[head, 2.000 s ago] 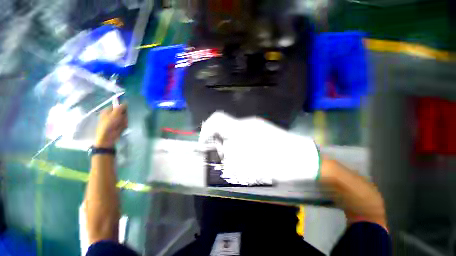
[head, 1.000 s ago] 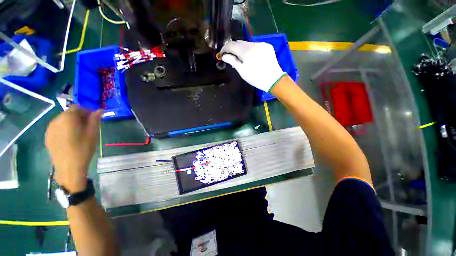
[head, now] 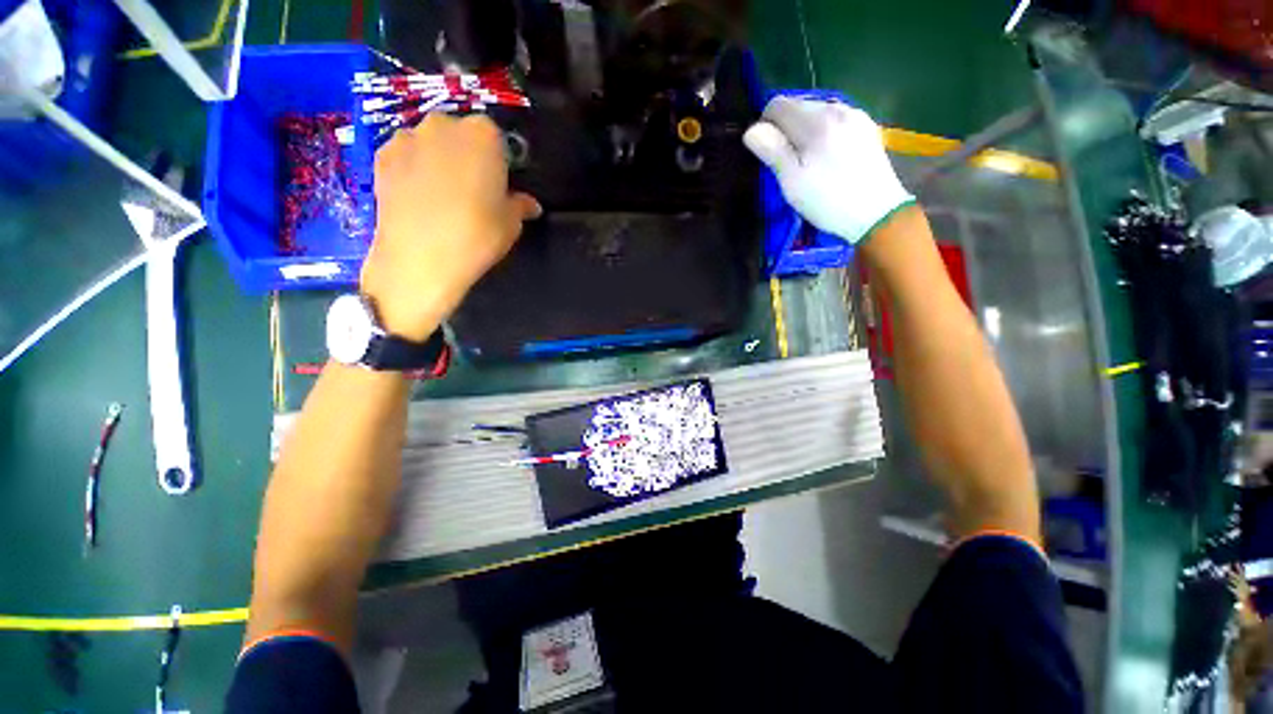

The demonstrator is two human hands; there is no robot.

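Observation:
The press base is in front of me, with a brass-yellow round part under the dark machine. My bare left hand, with a wristwatch, is over the base's left side, just below a bunch of red and white wire leads. Its fingers are curled and their grip is hidden. My gloved right hand is over the right blue bin beside the press, fingers bent together; whether it holds anything is unclear. A black tray with a heap of small white pieces lies on the ribbed ledge.
A left blue bin holds small red pieces. An adjustable wrench and a short wire lead lie on the green mat at left. The ribbed ledge runs along the front. A red bin is partly behind my right forearm.
My left hand has moved from the left mat to the press's left side. My gloved hand went from above the ledge to near the brass-yellow part, then right to the blue bin. The camera view has shifted.

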